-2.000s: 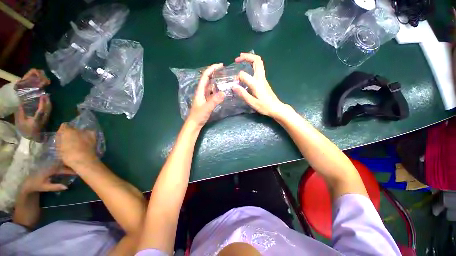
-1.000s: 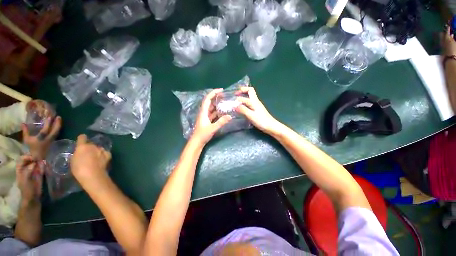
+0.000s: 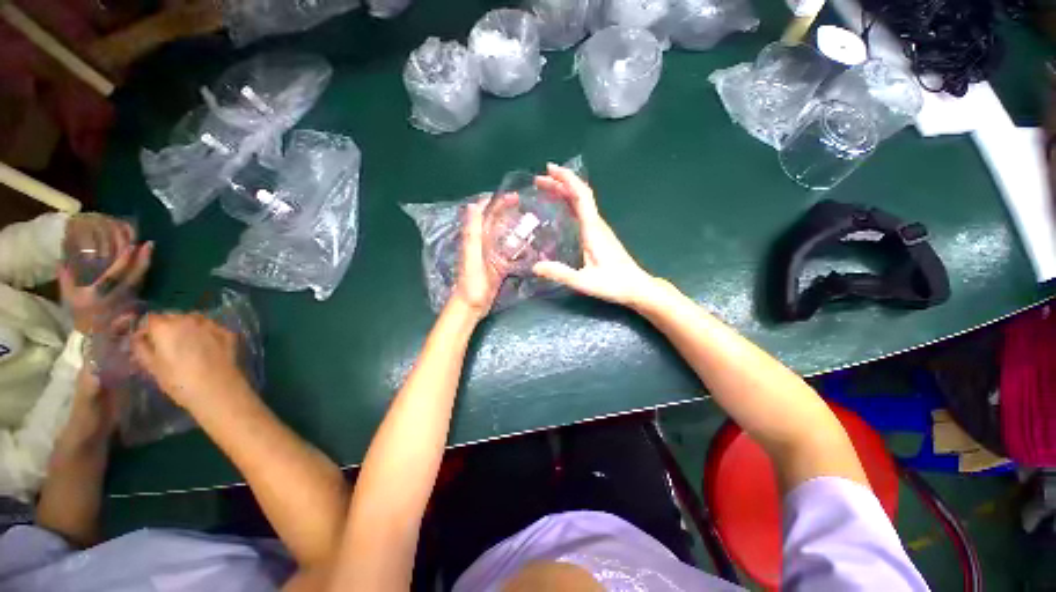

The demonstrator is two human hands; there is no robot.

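Note:
A clear cup [image 3: 535, 220] is held between my two hands over the table, with a small white patch [image 3: 523, 228] showing on it. My left hand [image 3: 482, 257] is on its left side and my right hand [image 3: 588, 249] is on its right side, fingers spread around it. A crinkled clear plastic bag [image 3: 440, 237] lies flat on the table beneath the cup and hands. Whether the patch is a label or a reflection is hard to tell.
Bagged cups [image 3: 618, 72] stand at the back. Clear bags [image 3: 307, 220] lie left. At right are a bare cup [image 3: 826, 146], a black strap band [image 3: 863, 264] and white paper [image 3: 1019, 185]. Other people's hands [image 3: 191, 353] work at the left. A red stool [image 3: 753, 497] stands below the table edge.
The cup has turned in my hands and its round outline now shows clearly. My right hand has opened wider around it. The bag stays beneath.

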